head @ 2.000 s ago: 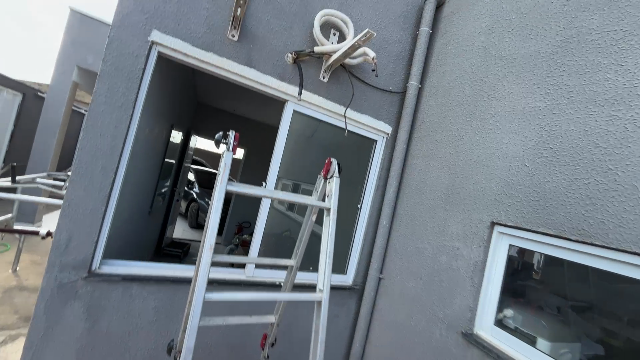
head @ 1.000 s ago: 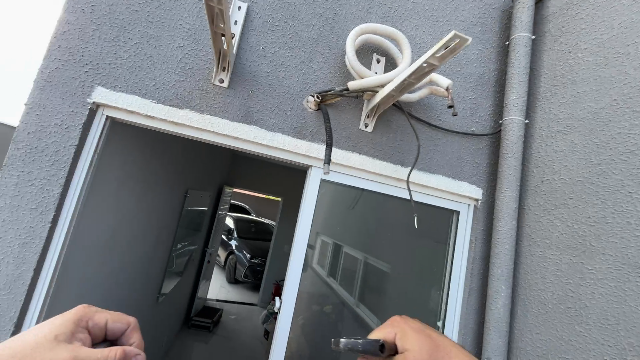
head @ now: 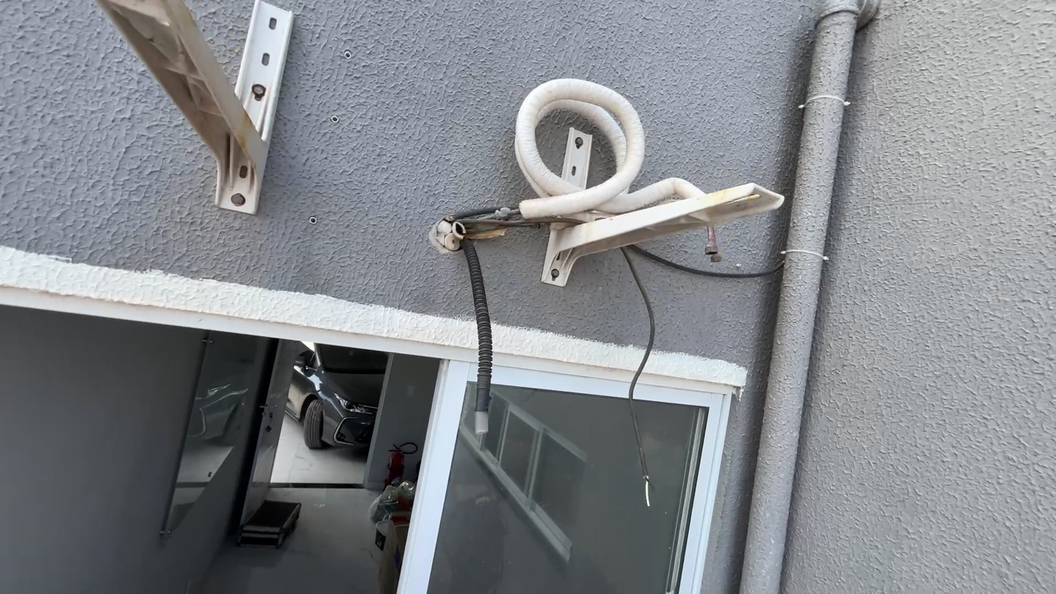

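Note:
Neither of my hands is in the head view, so what they hold is hidden. A coil of white insulated pipe [head: 634, 157] rests on the right white wall bracket [head: 660, 224], above the window. One pipe end with a metal flare nut [head: 712, 246] hangs below the bracket. Left of it, cables and pipe stubs come out of a wall hole [head: 448, 235]. A black corrugated hose [head: 478, 318] hangs from there over the window frame. A thin dark cable [head: 649, 330] with a bare end dangles before the glass. The left wall bracket [head: 262, 107] is at the upper left.
A grey drainpipe [head: 813, 190] runs down the wall at the right. Below the brackets is a sliding window with a white frame [head: 433, 487], its left side open. Through it show a parked car [head: 338, 392], a fire extinguisher [head: 396, 464] and a low black platform [head: 270, 522].
Both hands, seen low in the frame one second ago, are out of view. The ladder, seen two seconds ago, is also out of view. The view has moved closer to the brackets.

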